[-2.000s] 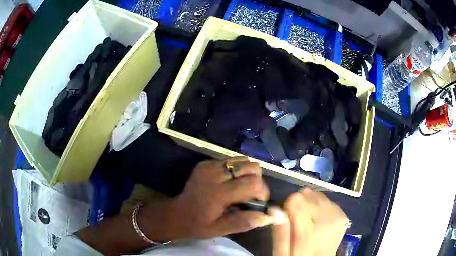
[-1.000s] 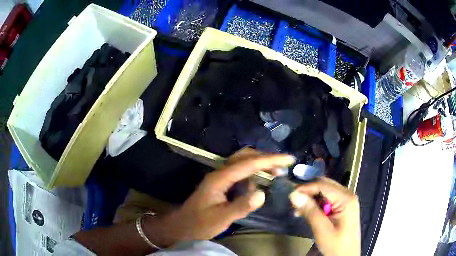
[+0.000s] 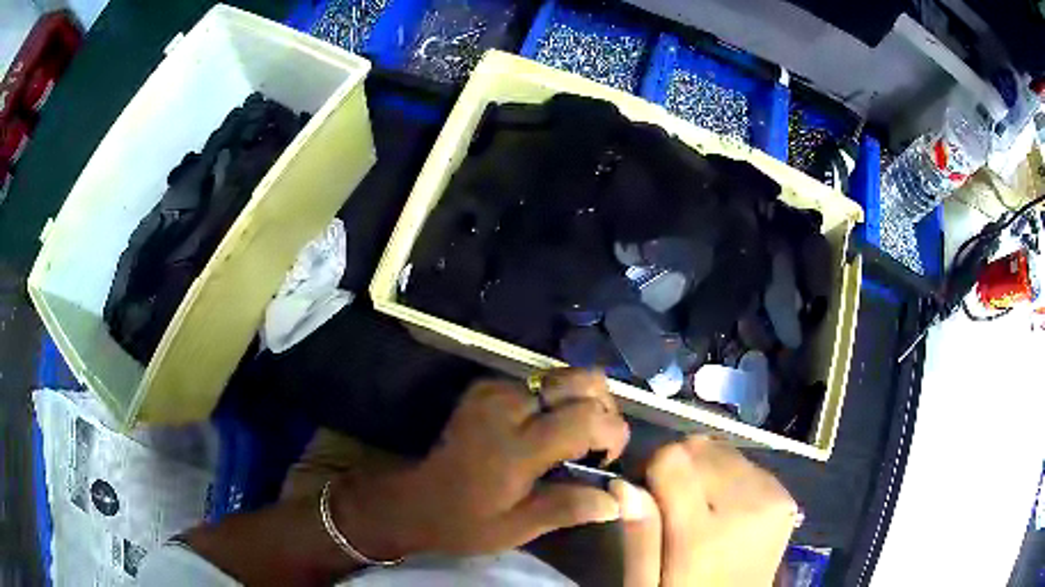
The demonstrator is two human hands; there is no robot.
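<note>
My left hand [image 3: 516, 459], with a ring and a bracelet, is closed on a small black moulded part [image 3: 587, 468] in front of the large bin. Only a dark edge with a bright line shows between the fingers. My right hand [image 3: 716, 510] is closed and touches the left at the part's right end. A tiny bit of pink shows at its right edge; the rest of the trimming knife and its blade are hidden. The large cream-yellow bin [image 3: 504, 339] is heaped with black parts [image 3: 596, 218], some shining grey-white.
A second cream bin [image 3: 246, 247] with black parts stands angled at left. A crumpled white bundle [image 3: 307, 292] lies between the bins. Blue screw trays [image 3: 705, 106] line the back. A bottle [image 3: 934, 166] and red can [image 3: 1005, 281] are right. A printed sheet [image 3: 109, 493] lies lower left.
One second ago my hands were apart, the left open and the pink handle showing in the right. Now they are together again, the left closed on a black part.
</note>
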